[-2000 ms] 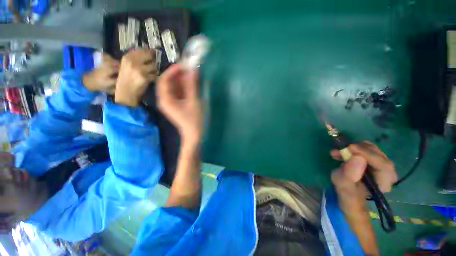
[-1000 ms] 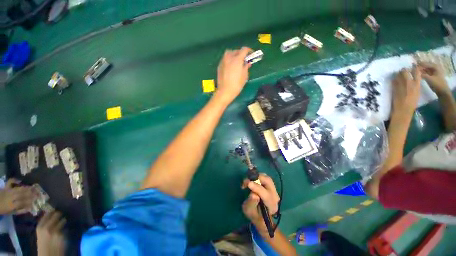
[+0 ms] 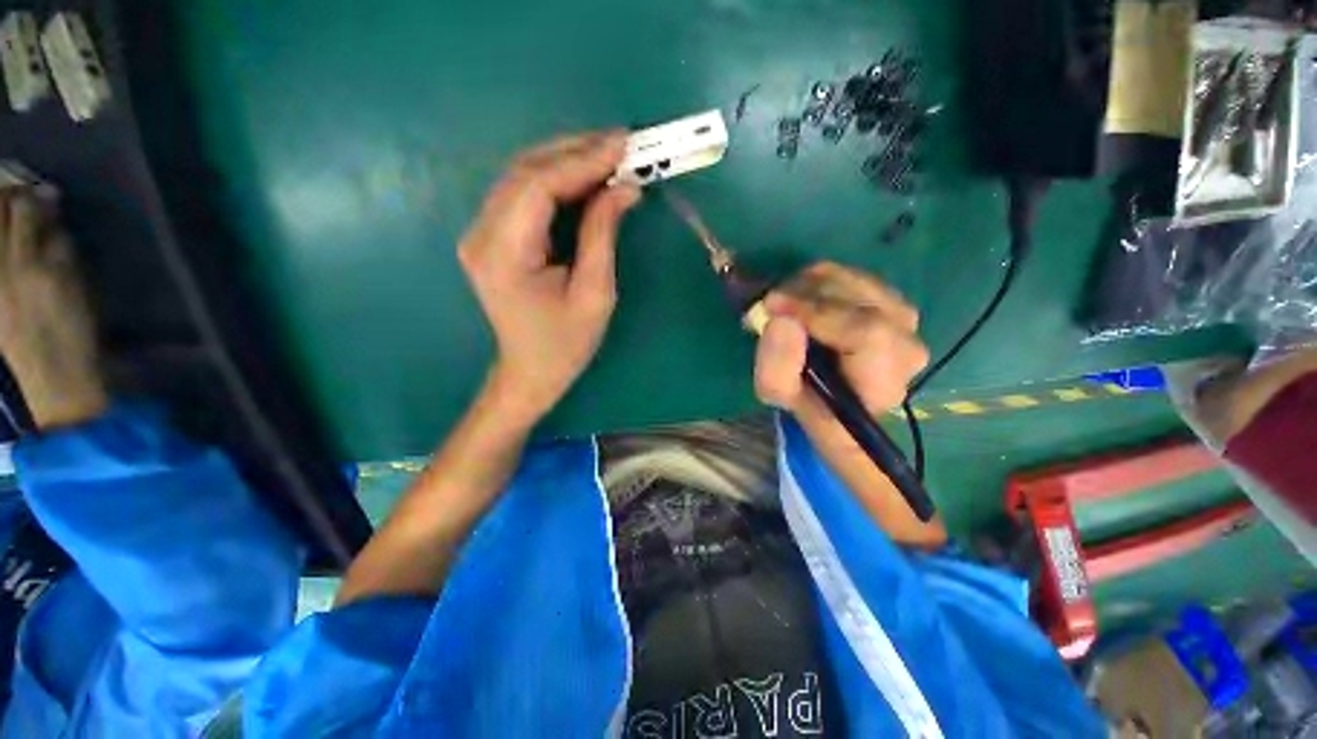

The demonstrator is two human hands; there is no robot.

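My left hand [image 3: 549,260] holds an off-white housing [image 3: 676,147] by its left end, between thumb and fingers, above the green mat. Small dark holes or parts show on the housing's near face. My right hand [image 3: 845,335] grips the black handle of a soldering iron [image 3: 852,412]. The iron's thin tip points up and left, close to the housing's lower side; I cannot tell if it touches. Small black components [image 3: 878,116] lie scattered on the mat to the right of the housing.
A black tray [image 3: 188,289] with off-white units is at left, with another person's hand [image 3: 44,303] over it. A black box [image 3: 1028,87], a white parts box [image 3: 1239,130] and a clear bag [image 3: 1271,274] are at right. The iron's cord runs to the black box. A red frame [image 3: 1062,563] is below.
My left hand has come back from the green line surface with a housing, now over the mat near the iron. The iron's tip has moved from the black components to beside the housing.
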